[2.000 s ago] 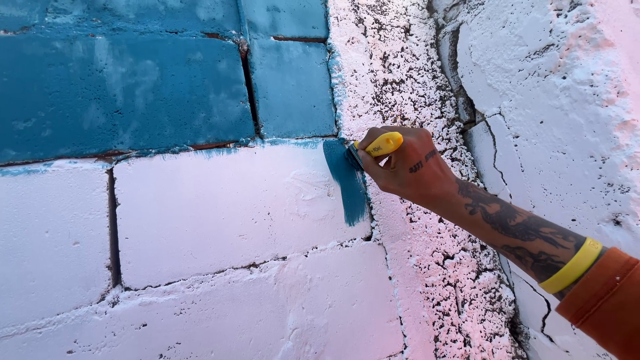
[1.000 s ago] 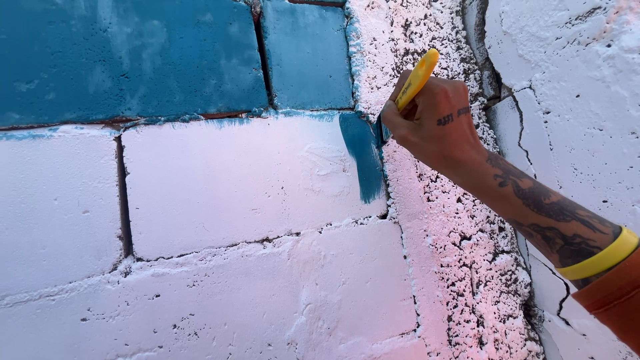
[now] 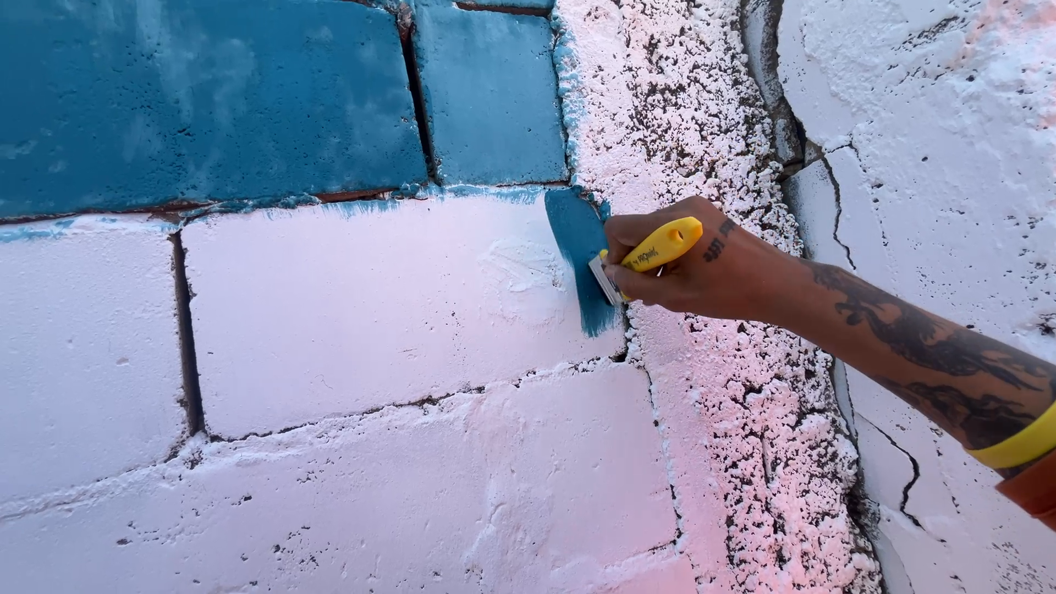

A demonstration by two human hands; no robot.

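Observation:
My right hand (image 3: 689,256) is closed around the yellow handle of a paintbrush (image 3: 664,245). The brush's metal ferrule lies against the right edge of a white-painted block (image 3: 371,305), beside a blue paint stroke (image 3: 582,260) that runs down from the block's top edge. The bristles are mostly hidden by the ferrule and the wall angle. Above, a large blue-painted block (image 3: 206,99) and a smaller blue one (image 3: 493,95) adjoin it. My left hand is out of view.
Dark joints (image 3: 188,330) separate the blocks. Right of them runs a rough, pitted strip of mortar (image 3: 775,445) in white and pink, then a white wall surface (image 3: 949,206) with cracks. More pale blocks (image 3: 371,503) lie below.
The blue stroke has become wider along the block's right side. My right hand has stayed near it, and the brush handle has tilted from steep to flatter since one second ago.

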